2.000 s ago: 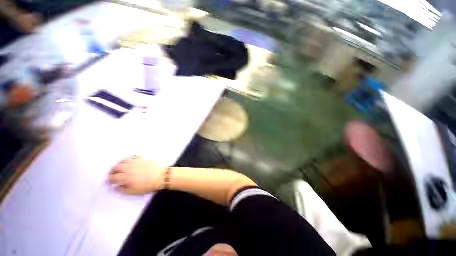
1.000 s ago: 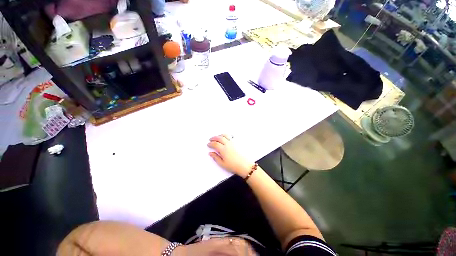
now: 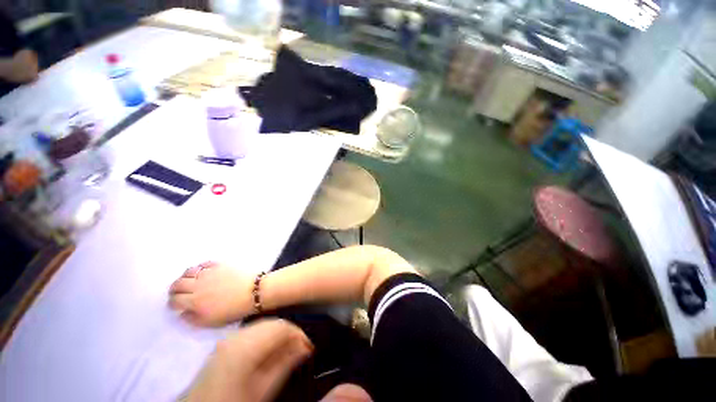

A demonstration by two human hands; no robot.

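My right hand (image 3: 210, 294), with a beaded bracelet, rests palm down on the white worktable (image 3: 102, 275), holding nothing. My left hand (image 3: 263, 349) is blurred near the table's front edge, close to my right hand; its fingers look bent and I cannot tell if it holds anything. A black smartphone (image 3: 165, 182) with a pale reflection lies beyond my right hand, touched by neither hand. Its small red-pink ring (image 3: 218, 188) lies beside it. A lilac tumbler (image 3: 226, 132) stands behind, with a thin dark tool (image 3: 216, 160) at its base.
Black fabric (image 3: 314, 94) lies heaped beyond the tumbler, near a small fan (image 3: 397, 127). A round stool (image 3: 344, 196) stands against the table's right side, a red stool (image 3: 573, 220) farther right. A bottle (image 3: 124, 82) and an orange-topped jar (image 3: 22, 179) are left. A person's arm shows top left.
The view has swung right since one second ago, so the table things sit farther left and the shelf is mostly out of view. My left hand has come up beside my right hand.
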